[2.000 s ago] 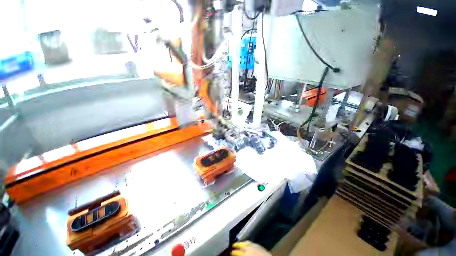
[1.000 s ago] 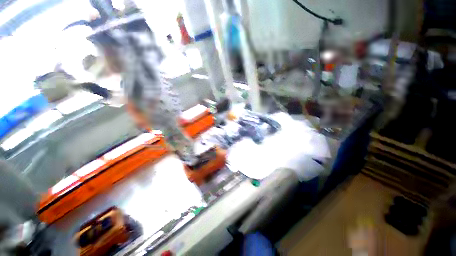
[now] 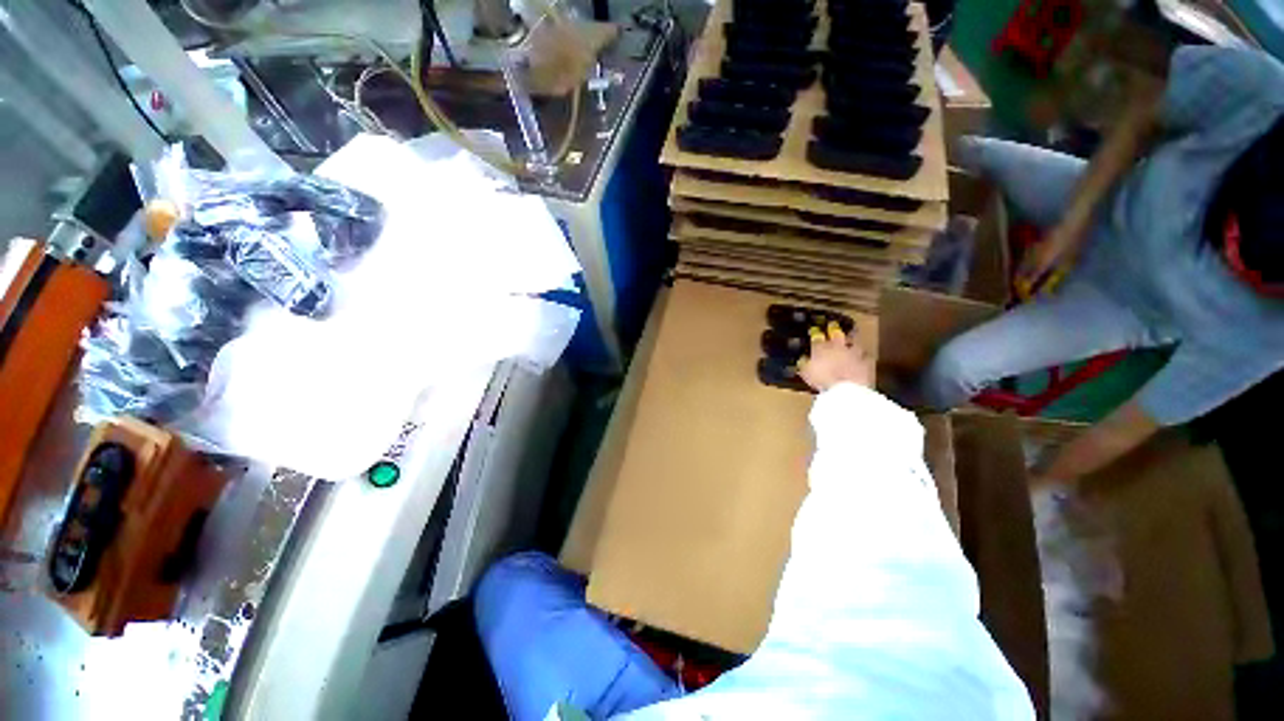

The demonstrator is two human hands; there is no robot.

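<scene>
My right hand [image 3: 838,361], in a white sleeve and with yellow finger cots, reaches onto the cardboard sheet [image 3: 697,437]. Its fingertips are closed around the right end of a black plastic housing [image 3: 779,342] in a small group at the sheet's far right. The fingers partly cover the housings, and whether this one is lifted cannot be told. An orange-brown fixture [image 3: 141,528] at the lower left holds another black housing [image 3: 90,518]. My left hand is out of the picture.
Stacked cardboard sheets [image 3: 803,197] with rows of black housings stand beyond the sheet. Bagged parts [image 3: 211,275] lie on white packing [image 3: 408,282]. The green button [image 3: 383,475] is on the bench edge. A seated person [image 3: 1112,268] is at right, near open cartons [image 3: 986,493].
The view has swung right and down, away from the machine. My right hand has moved across the sheet to the black housings; my sleeve now shows.
</scene>
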